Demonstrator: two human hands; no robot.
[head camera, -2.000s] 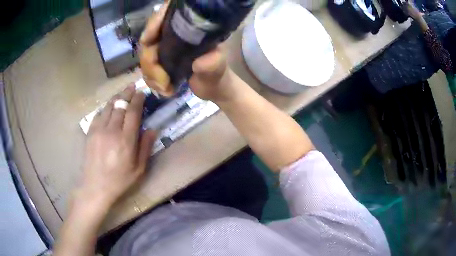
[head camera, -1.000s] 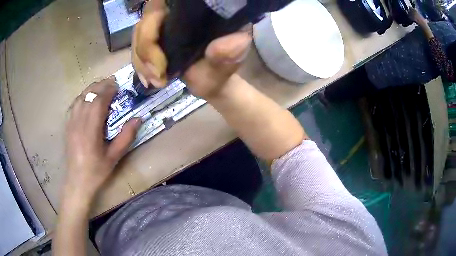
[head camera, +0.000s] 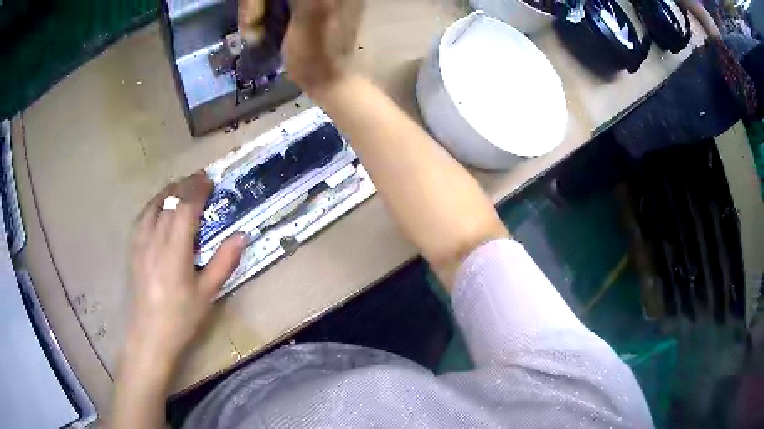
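The white-silver fixture (head camera: 270, 240) lies slantwise on the bench with the dark, glossy panel workpiece (head camera: 276, 172) in it. My left hand (head camera: 178, 251) holds the fixture's left end, fingers on the far side and thumb on the near side, a white band on one finger. My right hand (head camera: 314, 38) is at the top edge, partly cut off, gripping the dark electric screwdriver (head camera: 266, 46). The screwdriver is over the silver metal screw box (head camera: 201, 71); its tip is hard to make out. Tiny dark screws lie on the bench by the box.
A round white bucket (head camera: 436, 105) with a white lid or sheet stands right of the fixture. Another white container (head camera: 519, 15) and black coiled items (head camera: 599, 38) are behind it. A white tray (head camera: 29, 343) is at the left edge. Part of another person (head camera: 695, 96) is at the upper right.
My right hand has moved with the screwdriver up and away from the workpiece to the screw box, uncovering the panel. My left hand stays at the fixture's left end.
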